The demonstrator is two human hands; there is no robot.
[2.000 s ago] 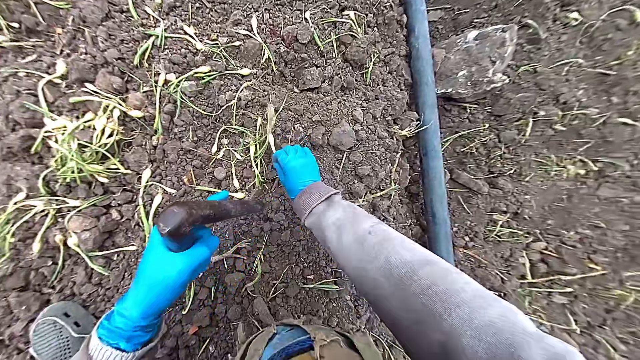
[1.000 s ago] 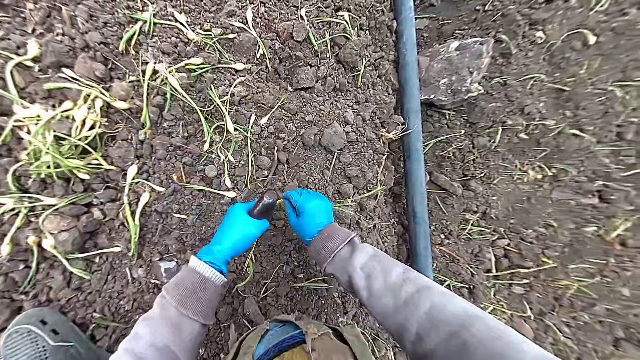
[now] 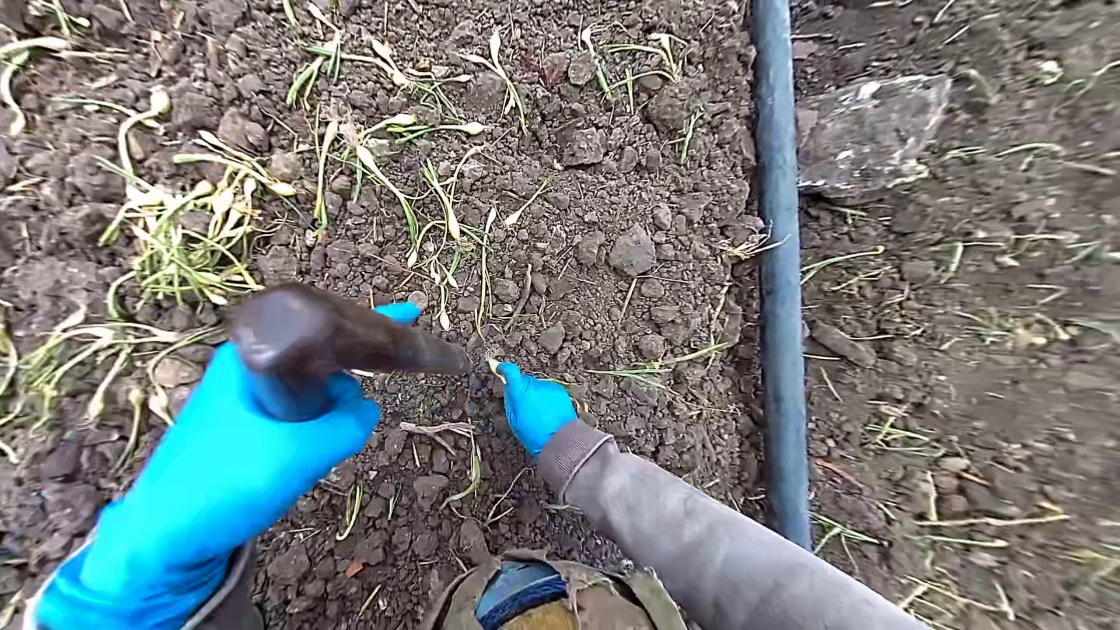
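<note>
My left hand [image 3: 236, 446], in a blue glove, is closed around the handle of a dark hand tool [image 3: 350, 337], raised at the lower left. The tool's narrow end points right, close to my right hand. My right hand [image 3: 534, 404], also gloved in blue, is low at the soil with a small pale bulb [image 3: 495, 366] between its fingertips. Uprooted bulb seedlings with green leaves [image 3: 451, 210] lie on the soil above both hands. A denser pile of them [image 3: 197, 232] lies at the left.
A dark plastic pipe [image 3: 781, 262] runs lengthwise along the right of the cloddy soil. Beyond it lies a large flat stone [image 3: 871, 131]. A smaller stone [image 3: 633, 251] sits above my right hand, and scattered seedlings lie on both sides of the pipe.
One second ago my hands were close together; my left hand has since moved left and up with the tool. My right hand remains low near the soil.
</note>
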